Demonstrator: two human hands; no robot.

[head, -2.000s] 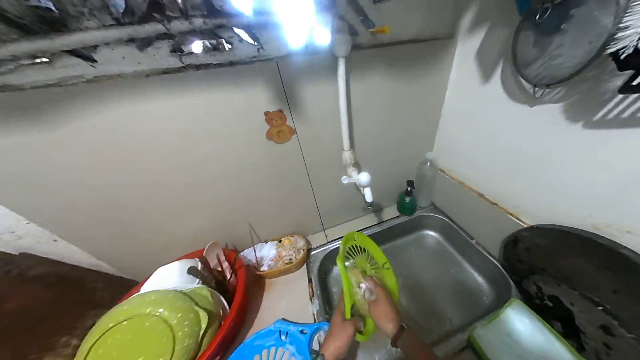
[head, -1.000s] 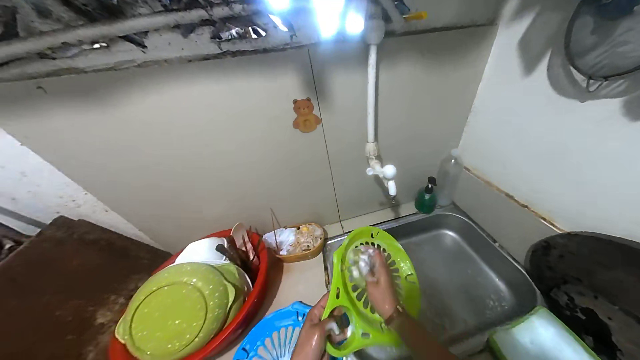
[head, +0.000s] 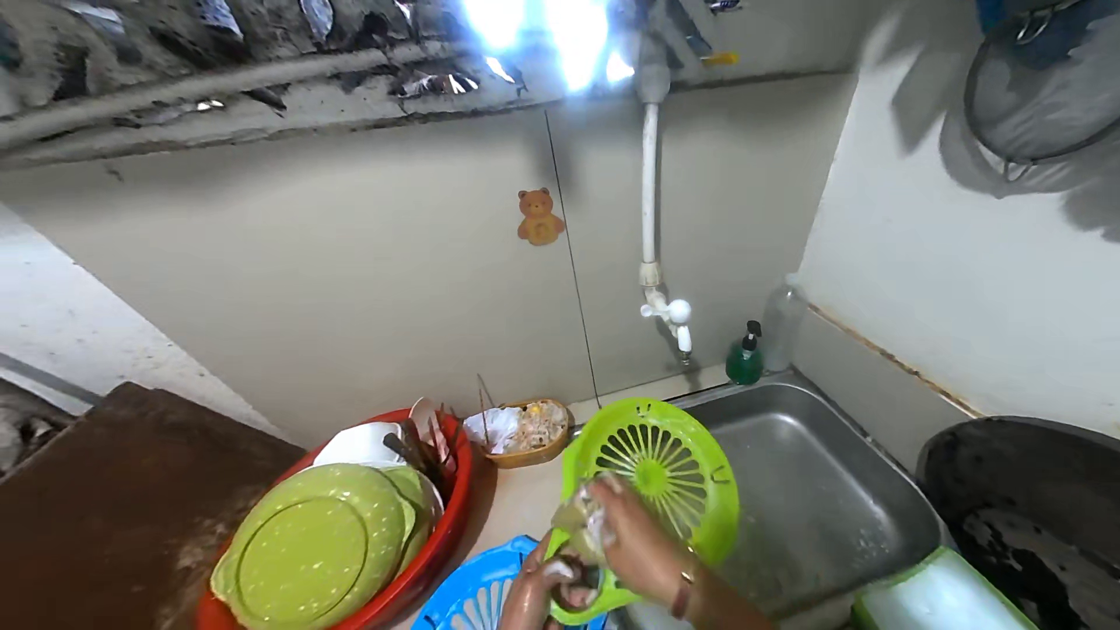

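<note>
My left hand (head: 535,591) grips the lower left edge of a green plastic slotted plate holder (head: 722,499), its fingers coming through an opening. In my right hand (head: 632,541) is a soapy sponge (head: 577,518), pressed on the green piece's lower left part. The green piece is tilted over the left side of the stainless steel sink (head: 809,481). Just below and left of it lies a blue plastic slotted plate holder (head: 477,582), partly hidden by my left hand.
A red basin (head: 464,490) with green plates (head: 302,560) and utensils stands at left. Behind are a basket (head: 529,455), a white tap (head: 678,319) and a green pump bottle (head: 745,357). At right are a black basin (head: 1015,437) and a green-edged container (head: 945,595).
My right hand with the sponge has moved from the green piece's upper slotted part down to its lower left part. The green piece has turned to face the camera more.
</note>
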